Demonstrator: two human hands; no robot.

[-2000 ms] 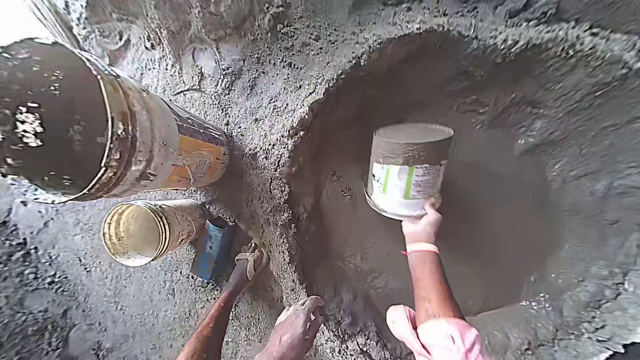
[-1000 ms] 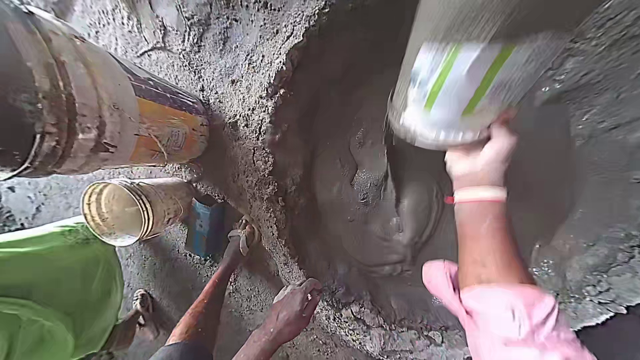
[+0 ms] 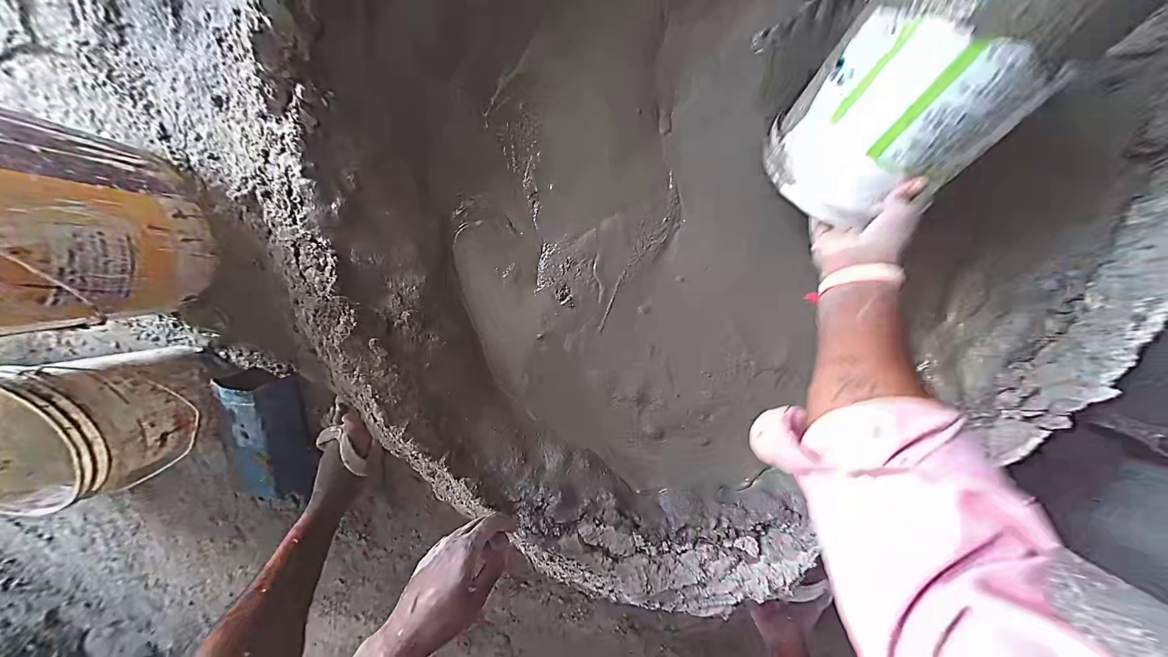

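Note:
My right hand [image 3: 867, 233], below a pink sleeve and a pale wristband, grips the base end of a white plastic bucket [image 3: 853, 128] with green stripes. The bucket is tilted over wet grey cement mix [image 3: 584, 365], its mouth end toward the upper right and partly out of view. Its contents cannot be seen. At the bottom, my left hand [image 3: 456, 570] rests against the rough rim [image 3: 438, 479] of the mix pit, fingers bent; whether they grip anything is unclear.
A large orange-labelled bucket [image 3: 100, 237], a smaller pale bucket [image 3: 100, 433] and a blue container [image 3: 265, 433] stand left of the rim. A foot in a strapped sandal [image 3: 347, 447] is beside the rim; part of another foot [image 3: 789, 620] shows at the bottom.
The bucket in my right hand has moved right and tilted from nearly upright. Green clothing seen at the left one second ago is out of view. The view has shifted closer to the pit.

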